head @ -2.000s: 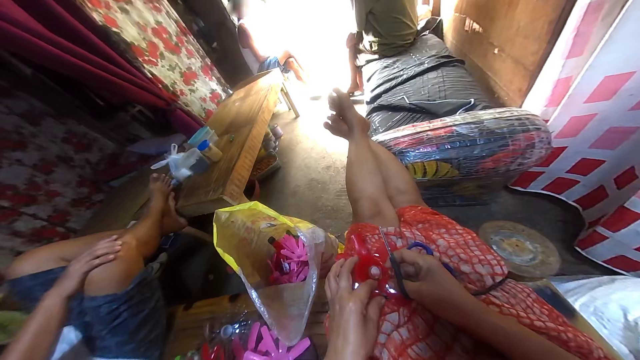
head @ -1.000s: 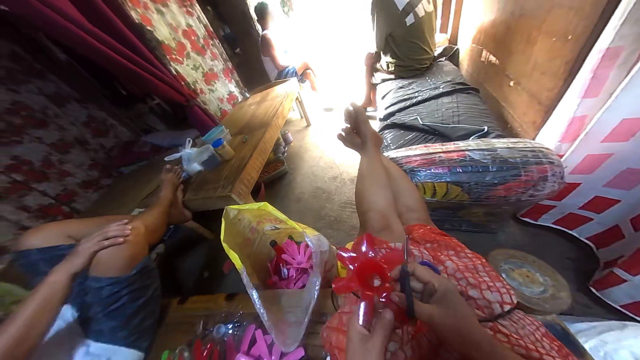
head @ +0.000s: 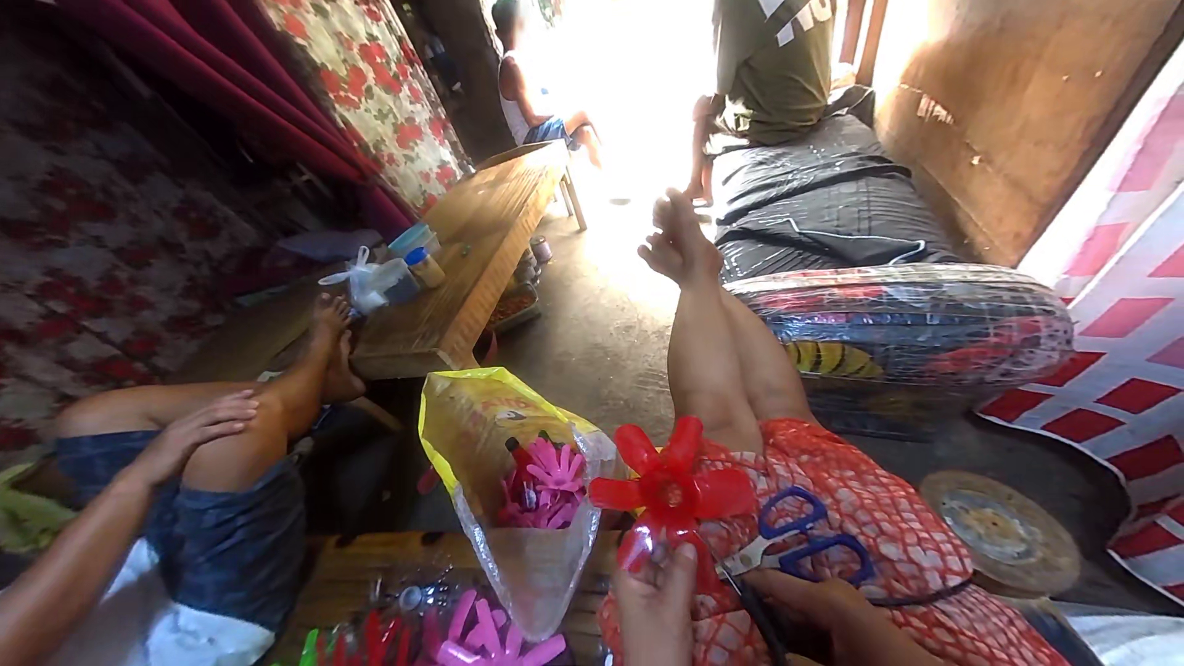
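My left hand [head: 655, 592] pinches a petal of a red plastic flower [head: 672, 490], its petals spread and its cup-like centre facing up. In my right hand [head: 814, 606] is a dark-handled pair of scissors [head: 760, 615], its blades at the lower petals of the flower. Blue-handled scissors [head: 800, 536] lie on my lap, on the red patterned cloth [head: 860, 472]. Left of the flower stands a yellow and clear plastic bag [head: 481, 407], with pink cut plastic flowers [head: 552, 472] inside.
More pink pieces [head: 490, 638] and red ones lie on the wooden bench [head: 356, 555]. A person's hand [head: 208, 421] rests on their knee at left. Beyond are a wooden table [head: 444, 305], a plastic-wrapped bundle [head: 916, 324] and two more people. A round disc [head: 1001, 532] lies on the floor.
The red flower, held lower over my lap two seconds ago, is now raised with its petals spread. The dark scissors, upright a second ago, now point to its lower petals.
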